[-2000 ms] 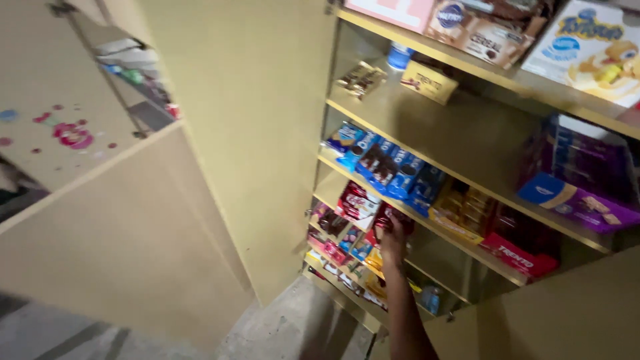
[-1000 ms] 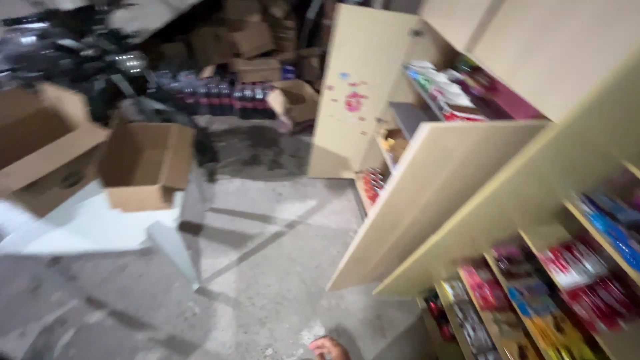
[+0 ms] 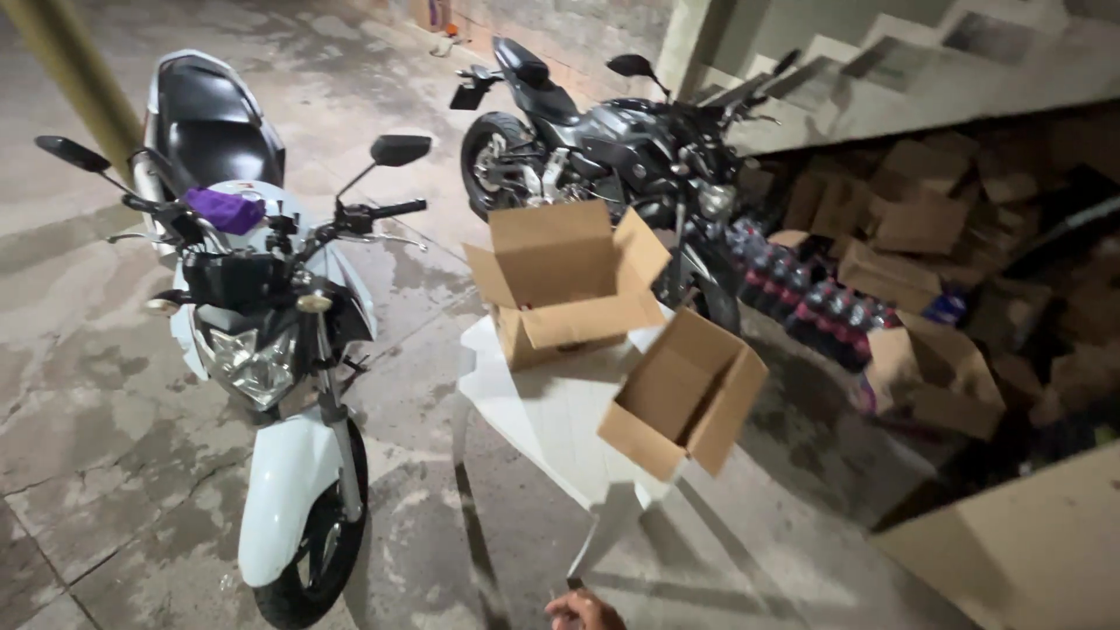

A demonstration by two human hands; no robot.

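At the bottom edge of the head view, part of one of my hands shows with its fingers curled; it is cut off by the frame, and I cannot tell whether it is the left or the right, or whether it holds anything. Beyond it stands a white table. A large cardboard box with raised flaps sits on the table, and a smaller open cardboard box lies at its right edge. The inside of the smaller box shows bare cardboard. Only small bits of the larger box's contents are visible.
A white motorcycle stands on the left and a dark motorcycle behind the table. Packed bottles of dark drink, an open carton and heaped cardboard lie under the stairs. A pale panel edges the lower right.
The view has swung left from the snack shelves to the table and motorcycles. Two seconds ago a hand reached to a red packet on a shelf; now a hand is low in view.
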